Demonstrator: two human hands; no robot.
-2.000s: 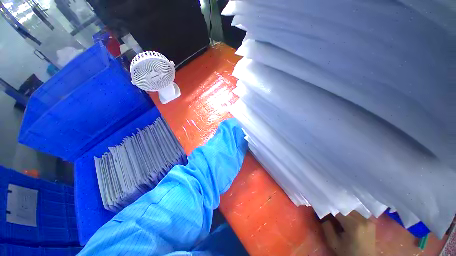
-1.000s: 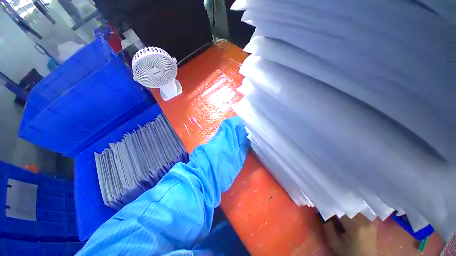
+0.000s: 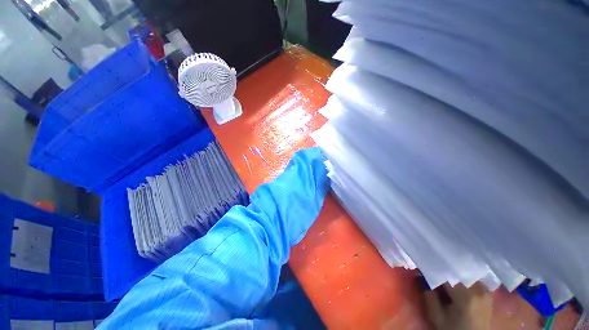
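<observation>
A tall fanned stack of floppy white foam sleeves (image 3: 452, 142) fills the right side, close to the camera. My left arm in a blue sleeve reaches up to the stack's left edge; my left hand is hidden behind the sheets. A bare hand (image 3: 468, 309), which looks like my right hand, shows at the bottom right below the stack's lower edge, blurred and partly cut off. Its fingers are mostly hidden, and what it holds cannot be told.
A white desk fan (image 3: 208, 84) stands on the orange-red bench mat (image 3: 336, 258). Left of the bench, a blue crate (image 3: 116, 238) holds upright white sleeved panels. More blue crates (image 3: 71, 258) stand at far left. A blue bin (image 3: 539, 298) shows at bottom right.
The view has shifted slightly, so the fan, crates and stack sit a little further right. My left arm stays at the stack's edge.
</observation>
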